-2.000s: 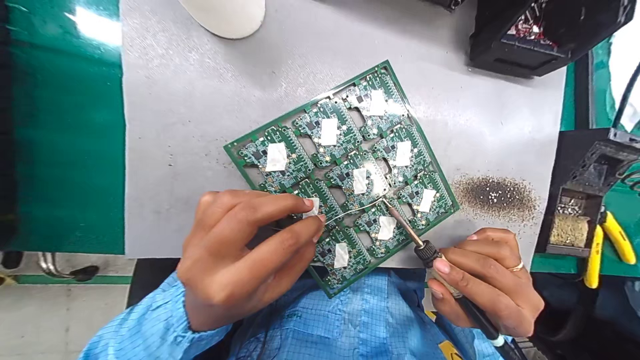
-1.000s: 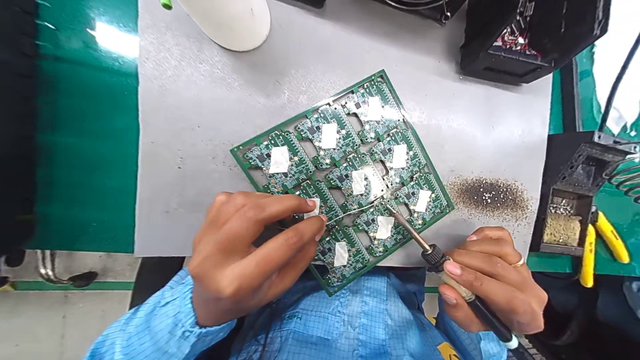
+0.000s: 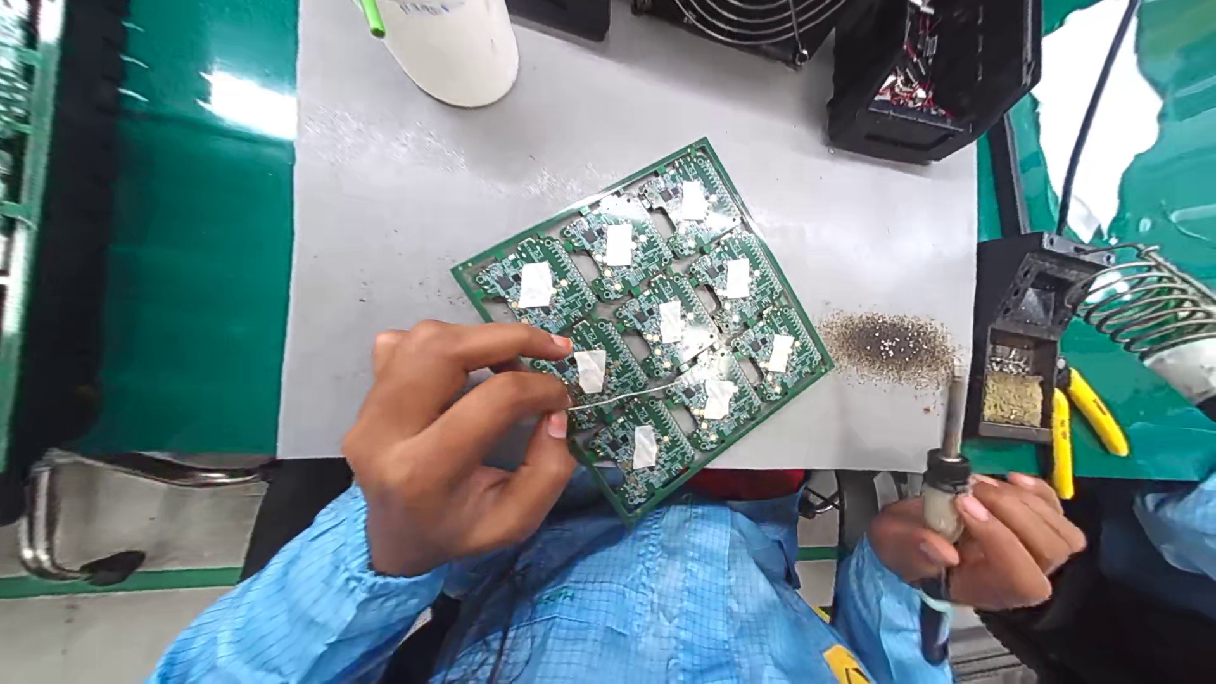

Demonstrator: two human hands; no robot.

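Note:
A green panel of several joined circuit boards (image 3: 670,323), each bearing a piece of white tape, lies tilted on the grey mat. My left hand (image 3: 465,437) pinches a thin solder wire (image 3: 617,397) between thumb and fingers over the panel's lower left edge; the wire reaches across the boards. My right hand (image 3: 978,541) grips a soldering iron (image 3: 948,475) by its handle, right of the panel. The iron points up, its tip close to the right side of a patch of dark and shiny specks (image 3: 891,350).
At right stand a soldering iron stand with a coiled holder (image 3: 1149,299), a tray with a tip-cleaning sponge (image 3: 1013,397) and yellow-handled pliers (image 3: 1097,413). Behind are a black bin (image 3: 936,85), a round wire guard (image 3: 760,14) and a white container (image 3: 456,47). Another person's blue sleeve (image 3: 1183,518) shows at far right.
My right hand has moved right with the soldering iron, whose tip was at the panel near the wire's end in the earlier frames. My left hand keeps its hold on the wire over the panel.

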